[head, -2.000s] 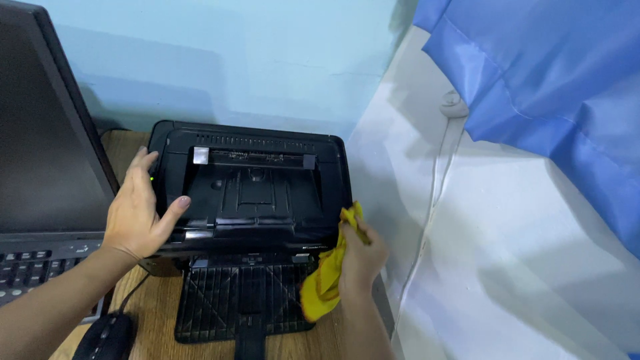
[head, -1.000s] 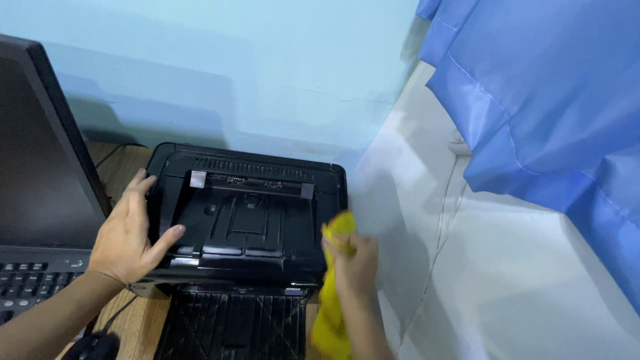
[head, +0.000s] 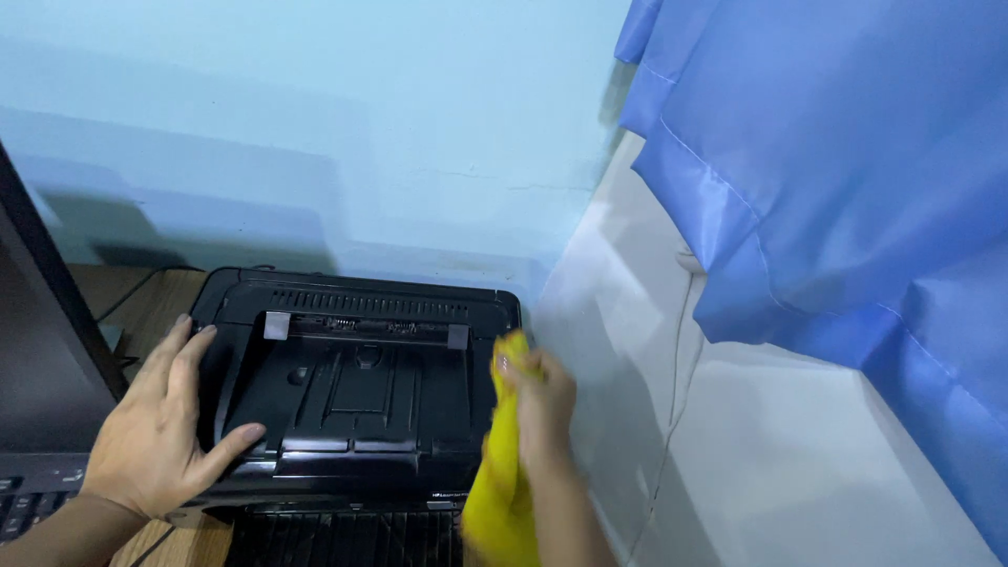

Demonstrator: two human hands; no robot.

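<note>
A black HP LaserJet printer sits on a wooden desk, its lower front tray folded out and cut off by the bottom edge of the view. My left hand rests with spread fingers on the printer's left side, the thumb on its top near the front. A yellow cloth hangs from my right hand, which grips it at the printer's right side. The fingers of the right hand are slightly blurred, and whether the cloth touches the casing there is hard to tell.
A monitor and a keyboard stand at the left, with a cable behind on the wooden desk. The light blue wall is behind the printer. A white surface and blue fabric lie to the right.
My right hand has moved with the yellow cloth from the printer's front right corner farther back along its right side. My left hand has stayed on the printer's left side. The view has shifted somewhat.
</note>
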